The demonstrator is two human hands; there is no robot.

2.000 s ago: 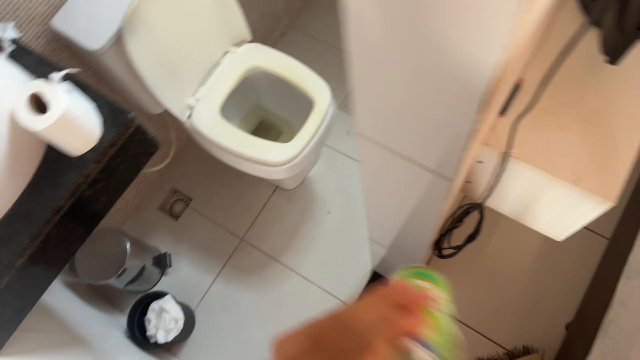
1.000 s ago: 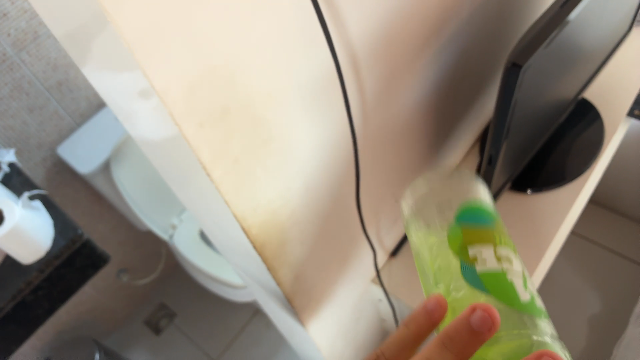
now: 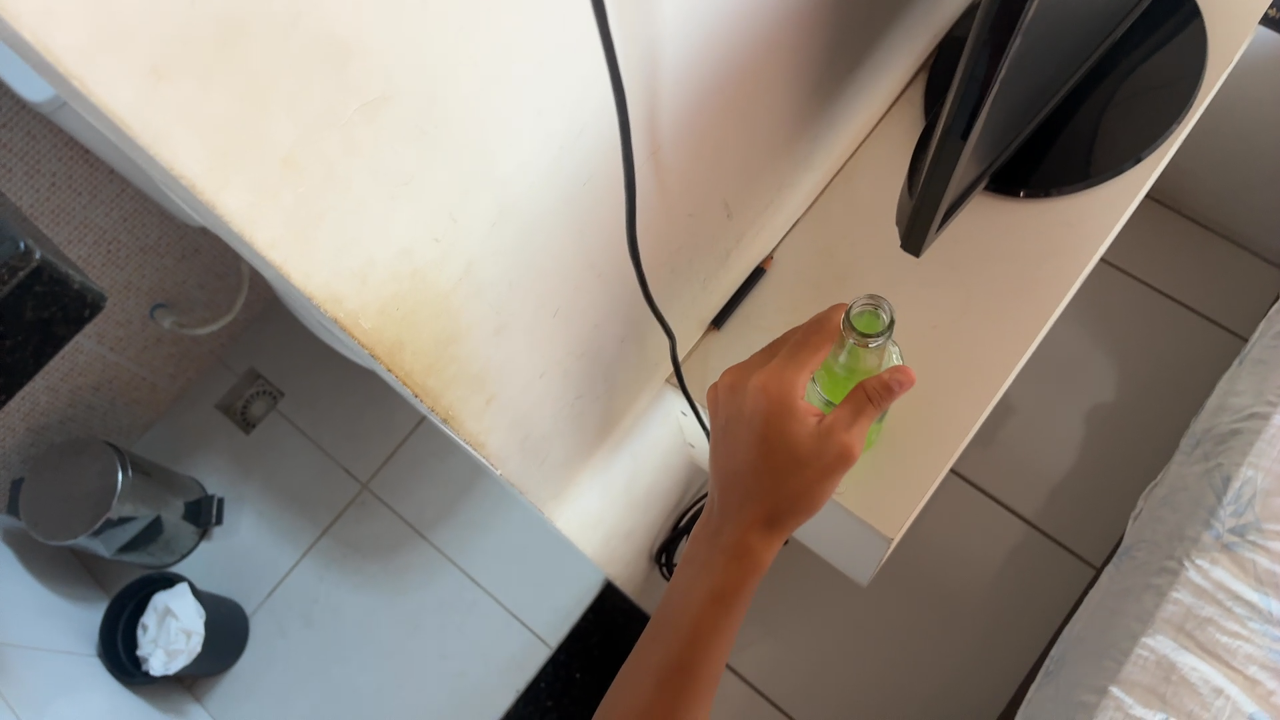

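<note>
My left hand [image 3: 790,430] reaches in from the bottom and is wrapped around a clear glass bottle [image 3: 868,340] of green liquid. The bottle's open mouth faces up, with no cap on it, and the thumb lies along its near right side. Hand and bottle are over the end of a pale shelf [image 3: 960,350]; whether the base rests on the shelf cannot be told, as the hand hides much of it. A dark pencil [image 3: 741,294] lies at the shelf's back edge, left of the bottle. My right hand is not in view.
A monitor or television [image 3: 965,130] on a round black base stands farther along the shelf. A black cable [image 3: 630,190] hangs against the white panel [image 3: 400,200]. At the lower left are a metal pedal bin [image 3: 120,500] and a black bin [image 3: 225,635]; a bed [image 3: 1190,580] is at right.
The view has swung from the bathroom toward the shelf. The bottle in my left hand now shows its open mouth, and the hand is over the shelf end.
</note>
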